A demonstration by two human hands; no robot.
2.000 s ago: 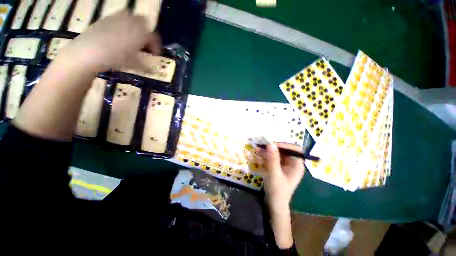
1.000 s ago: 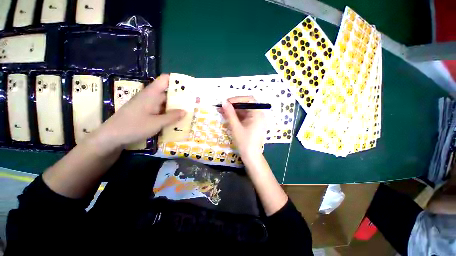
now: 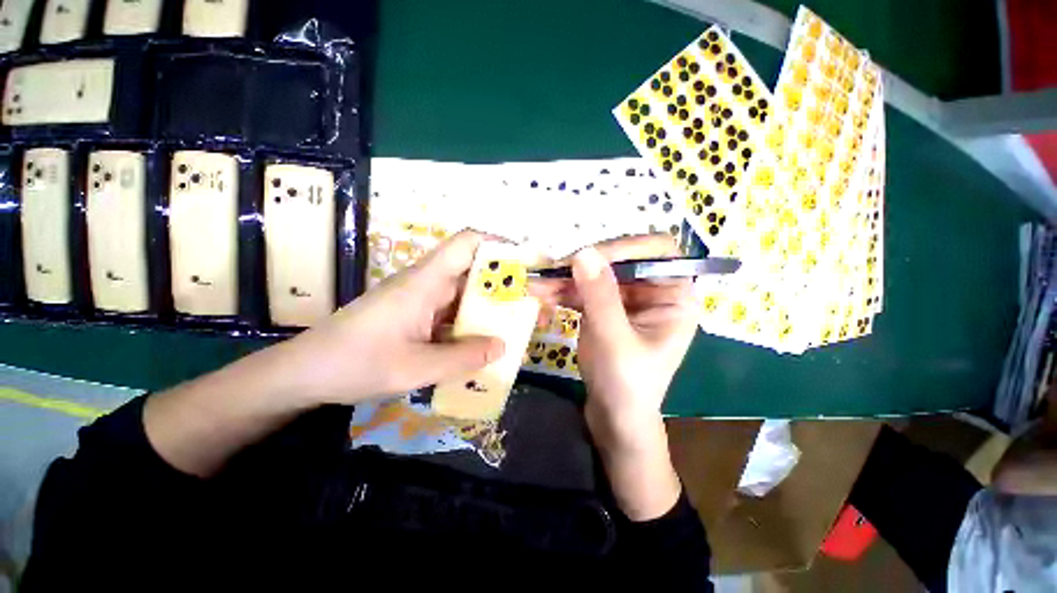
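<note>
My left hand [image 3: 423, 330] holds a cream-gold dummy phone [image 3: 478, 376] upright and slightly tilted, thumb across its back. A yellow lens sticker patch [image 3: 503, 279] with three dark dots lies on its top end. My right hand [image 3: 632, 313] grips the tweezers [image 3: 666, 269], black with a grey glint, their tip at the right edge of the yellow patch. The sticker sheet in use [image 3: 429, 191], white with orange-yellow patches and dark dots, lies flat beneath, partly hidden by both hands.
A black blister tray [image 3: 253, 209] at left holds several cream-gold phones; one sideways pocket is empty. A black-dot sticker sheet [image 3: 699, 122] and fanned spare sheets [image 3: 811, 220] lie at right. A carton [image 3: 707, 475] with white liner [image 3: 768, 460] is below the bench edge. Part of a person shows at lower right.
My left hand took a phone from the tray and has brought it right and nearer my body. My right hand has moved right, its tweezers now at the phone, where a yellow patch now shows.
</note>
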